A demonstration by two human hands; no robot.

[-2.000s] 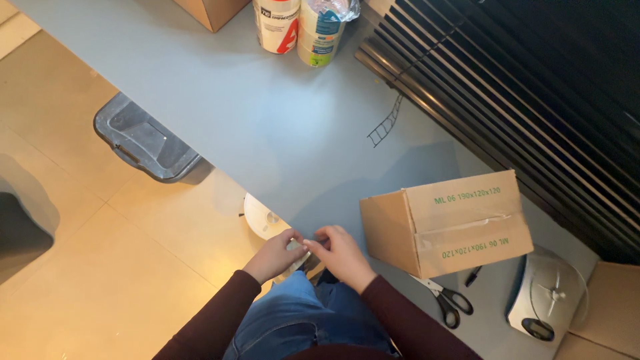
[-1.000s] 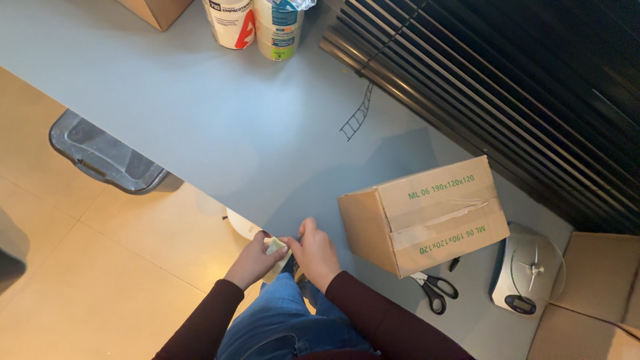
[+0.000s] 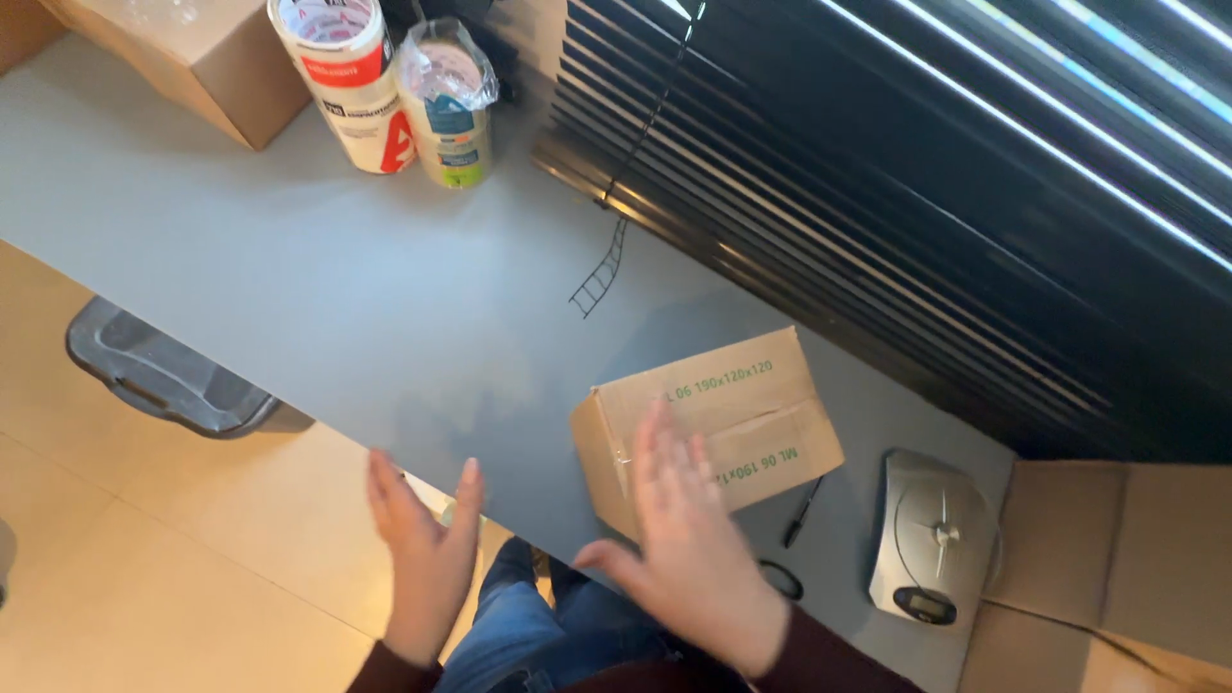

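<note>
A taped cardboard box (image 3: 717, 423) with green print lies on the grey table (image 3: 289, 279). Over its near left part is my right hand (image 3: 683, 539), blurred, fingers extended and thumb apart, holding nothing; whether it touches the box I cannot tell. My left hand (image 3: 423, 539) is at the table's front edge, thumb and fingers spread, with nothing in its grasp. Behind it, a small pale item at the edge is mostly hidden. A scissors handle (image 3: 782, 579) shows beside my right wrist, and a black pen (image 3: 802, 515) lies by the box.
A silver scale (image 3: 932, 539) stands at the right, next to large cardboard (image 3: 1097, 549). Tape rolls (image 3: 356, 106) and a wrapped stack of rolls (image 3: 450, 115) are at the back, near another carton (image 3: 221, 77). Black blinds (image 3: 818, 221) border the table. A dark-lidded bin (image 3: 173, 375) is below.
My hands, earlier together at the table edge around a small pale item, have come apart and opened. The right one has moved over the box.
</note>
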